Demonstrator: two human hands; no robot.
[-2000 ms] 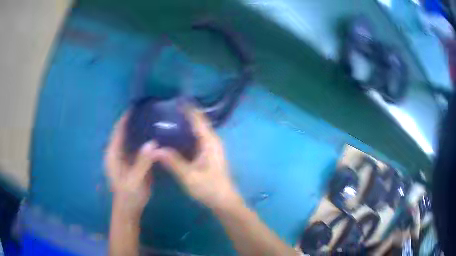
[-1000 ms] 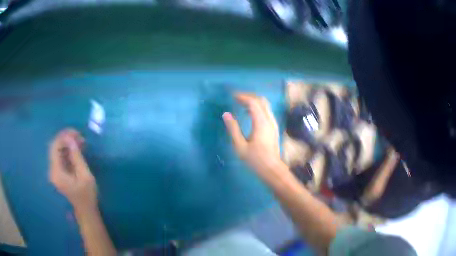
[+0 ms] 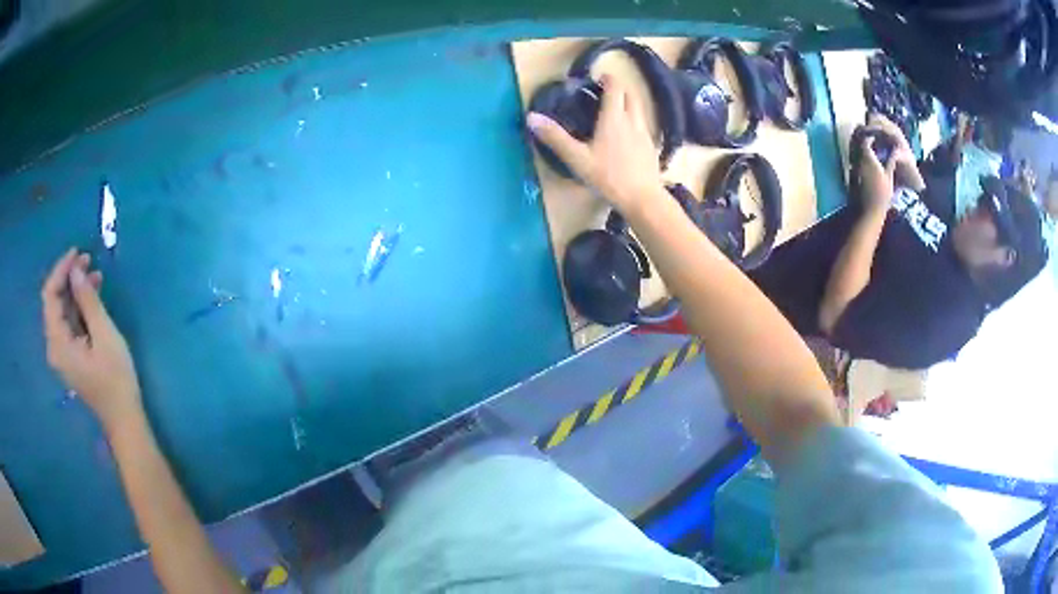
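Several black headphones lie in rows on a tan cardboard sheet (image 3: pixel 557 258) on the teal bench. My right hand (image 3: pixel 609 145) is at the near-left headphones (image 3: pixel 650 87) in the top row, with thumb and fingers around its round ear cup; part of the cup is hidden by the hand. Below it, another headphone (image 3: pixel 600 276) shows a shiny round cup. My left hand (image 3: pixel 87 337) is over the bench at the far left, fingers loosely curled and apart, with nothing visible in it.
The teal bench top (image 3: pixel 348 325) carries glare spots and marks. A dark green strip (image 3: pixel 290 58) runs along its far side. A person in black (image 3: pixel 893 279) at the right holds a dark piece beside another sheet of headphones. Yellow-black tape (image 3: pixel 615 395) and a blue frame (image 3: pixel 975 476) are below.
The view has swung right and sharpened. The headphones between my hands two seconds ago are gone from them. My right hand has moved from above the bench onto an ear cup on the cardboard.
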